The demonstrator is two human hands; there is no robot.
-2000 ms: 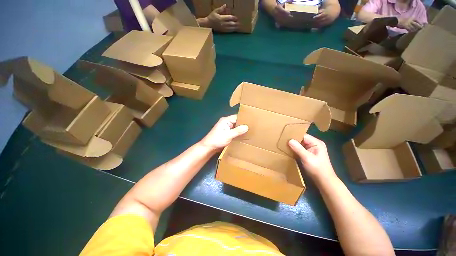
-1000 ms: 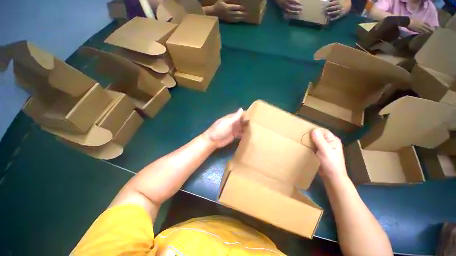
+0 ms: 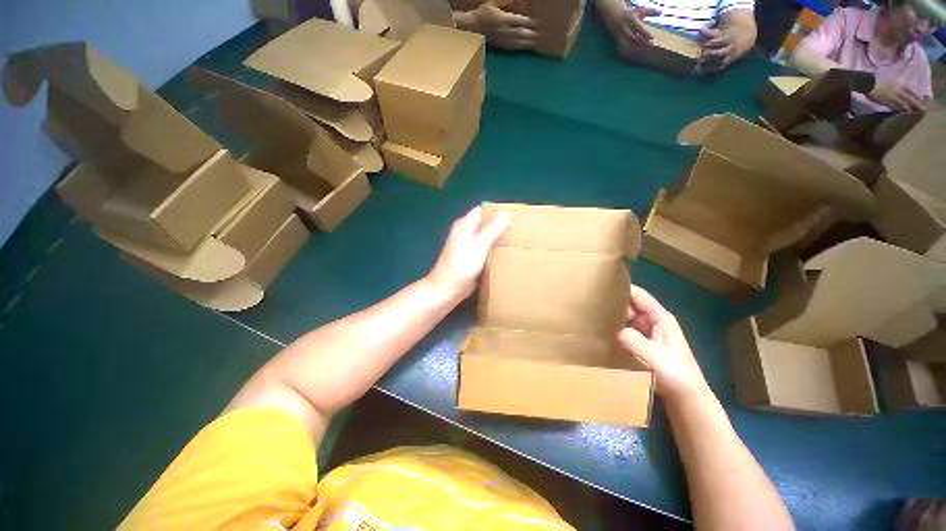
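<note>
An open brown mailer box [image 3: 555, 388] is held over the near part of the table, its front wall facing me. Its lid [image 3: 555, 290] stands up behind the tray, with the front tuck flap [image 3: 565, 227] at the top. My left hand [image 3: 465, 254] holds the lid's upper left edge, thumb on the inner face near the tuck flap. My right hand [image 3: 656, 337] is at the right side, thumb near the corner where lid and tray meet; its fingers are partly hidden behind the lid edge. The lobe at the flap's left end is hidden by my left hand.
Open boxes [image 3: 156, 207] are piled at the left. Stacked boxes [image 3: 430, 93] stand at the back left. Open boxes [image 3: 814, 373] cluster at the right on the green table [image 3: 550, 135]. Across it, a person's hands [image 3: 716, 47] hold a box, and other people handle boxes.
The box has turned to face me squarely and its front has risen slightly. My right hand has moved from the flap's upper right corner down to the box's right side.
</note>
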